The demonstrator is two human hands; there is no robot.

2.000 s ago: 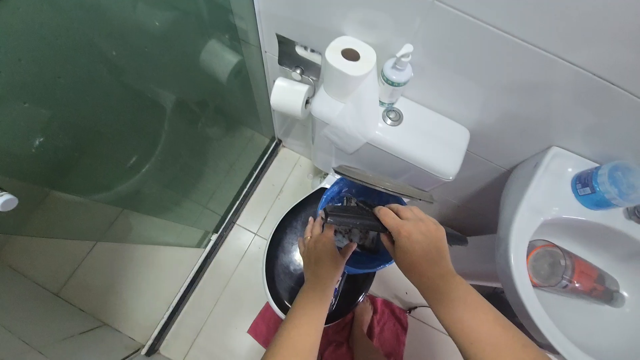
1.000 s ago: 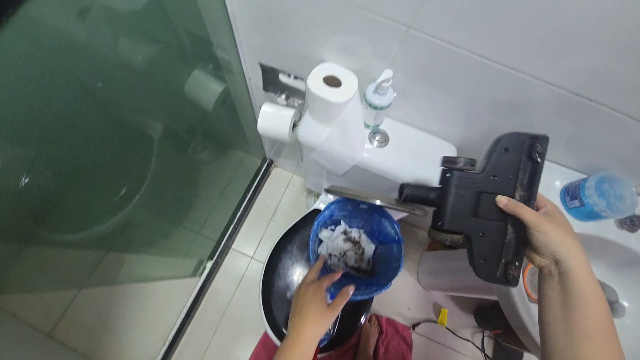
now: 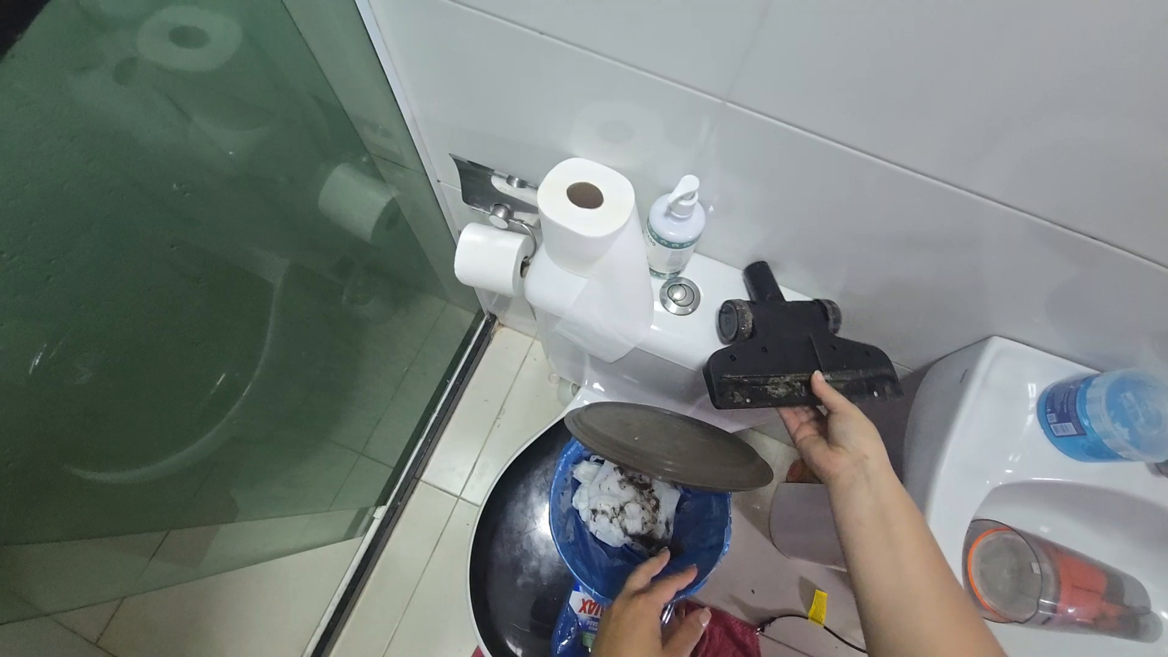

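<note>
My right hand (image 3: 835,429) grips the wide edge of a black vacuum floor head (image 3: 794,351), raised at the right end of the toilet tank, its wheels and dusty underside showing. Fingers spread, my left hand (image 3: 648,607) is at the near rim of a small bin lined with a blue bag (image 3: 712,538). Inside the bin lie crumpled white paper (image 3: 611,502) and dark dirt. The bin's round, dark lid (image 3: 671,444) stands tilted open at its far side. Whether my left fingers press on the rim, I cannot tell.
A toilet paper roll (image 3: 584,214) and pump bottle (image 3: 675,228) stand on the toilet tank (image 3: 630,360). Right is the sink (image 3: 958,429), holding a clear and orange vacuum dust container (image 3: 1049,579) and a blue-filled tub (image 3: 1100,415). A green glass panel (image 3: 228,319) borders the left. A cable lies on the floor.
My right hand has lifted the floor head from over the bin, first to the right, then turned it with its neck pointing away. My left hand, on it two seconds ago, has let go.
</note>
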